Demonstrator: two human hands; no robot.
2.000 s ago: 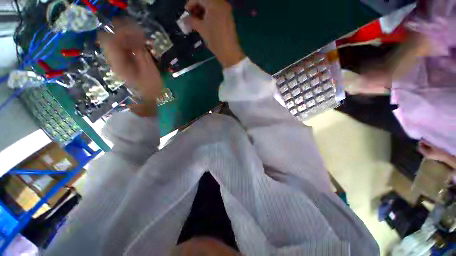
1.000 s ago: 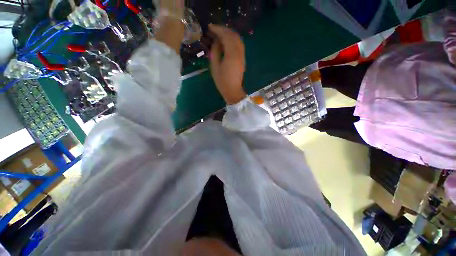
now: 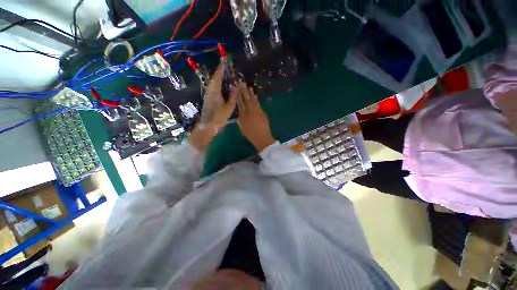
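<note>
My left hand [image 3: 214,107] is at the row of black test fixtures [image 3: 133,147], its fingers reaching up by a red-tipped toggle clamp [image 3: 222,52]. My right hand [image 3: 253,118] is just right of it, fingers extended over the fixture row. The fingertips are close together; whether either hand holds something is hidden or too blurred to tell. More toggle clamps with clear pressure plates [image 3: 165,117] stand to the left. A small pale piece [image 3: 189,110] lies on the row left of my left hand.
A blister tray of boards [image 3: 71,144] is at the left bench end. A second tray [image 3: 334,152] sits beyond the front edge, right. Dark flat screens [image 3: 385,54] lie far right. Blue wires [image 3: 142,55] run behind. A person in a pink smock [image 3: 453,147] is at right.
The view has shifted, showing more of the bench's back. My left hand has come down from the top edge. My right hand remains beside it, its fingers now straighter.
</note>
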